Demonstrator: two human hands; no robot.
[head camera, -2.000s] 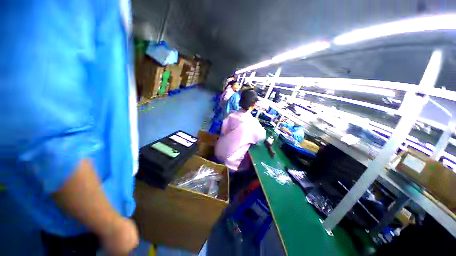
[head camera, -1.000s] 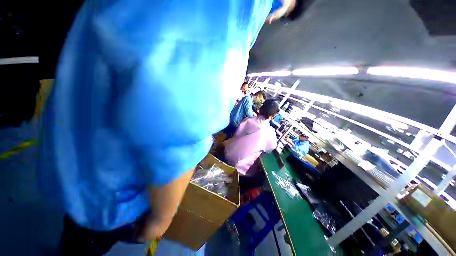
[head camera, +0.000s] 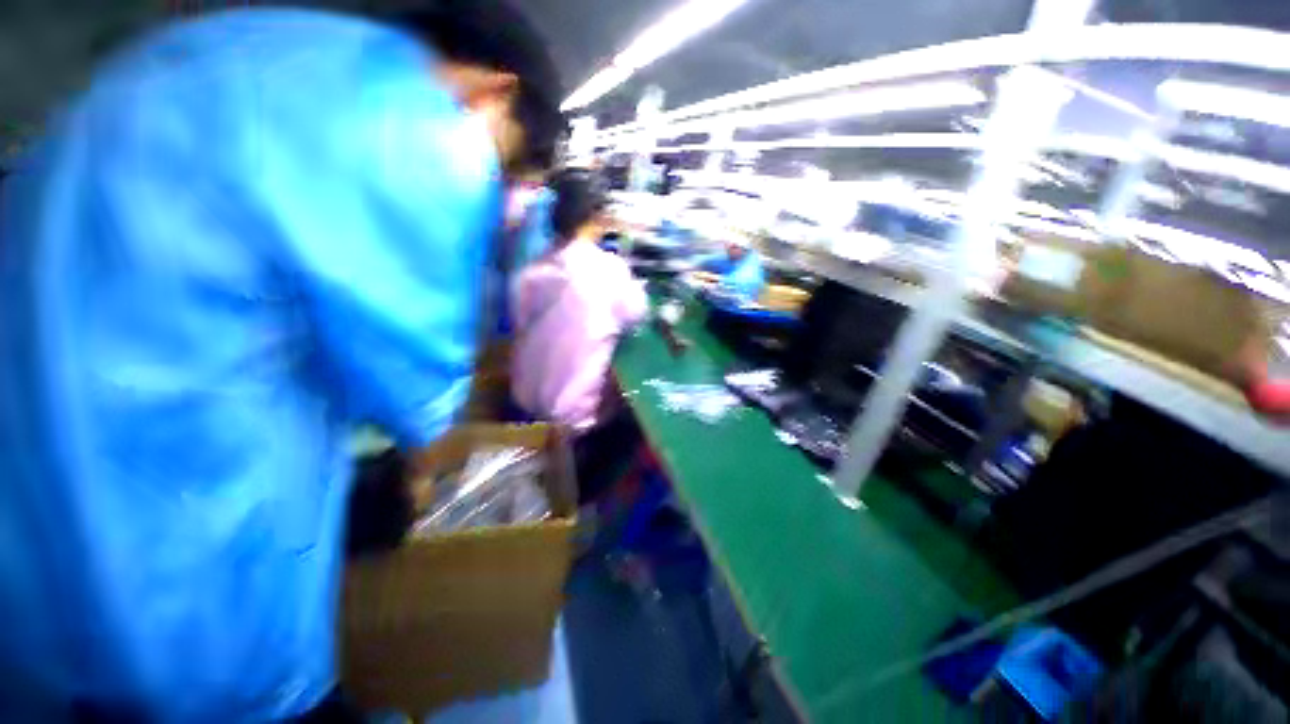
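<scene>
Neither of my hands is in view. The picture is blurred. Nearest in front of me, a person in a blue jacket (head camera: 241, 325) bends over at the left. Beside that person stands an open brown carton (head camera: 460, 608) with crumpled clear plastic (head camera: 488, 491) inside. The person's hands are hidden or too blurred to tell. The green workbench (head camera: 764, 545) runs from the lower right away from me, with small pale parts (head camera: 693, 400) scattered on its far part.
A person in pink (head camera: 566, 333) sits at the bench further off. A white post (head camera: 920, 368) rises from the bench. A bright blue bin (head camera: 1047, 669) is at the lower right. A brown carton (head camera: 1167, 311) sits on the shelf. Dark equipment stands behind the bench.
The view has swung right, showing more bench and the blue bin. The person in blue has bent down beside the carton; before, they stood upright.
</scene>
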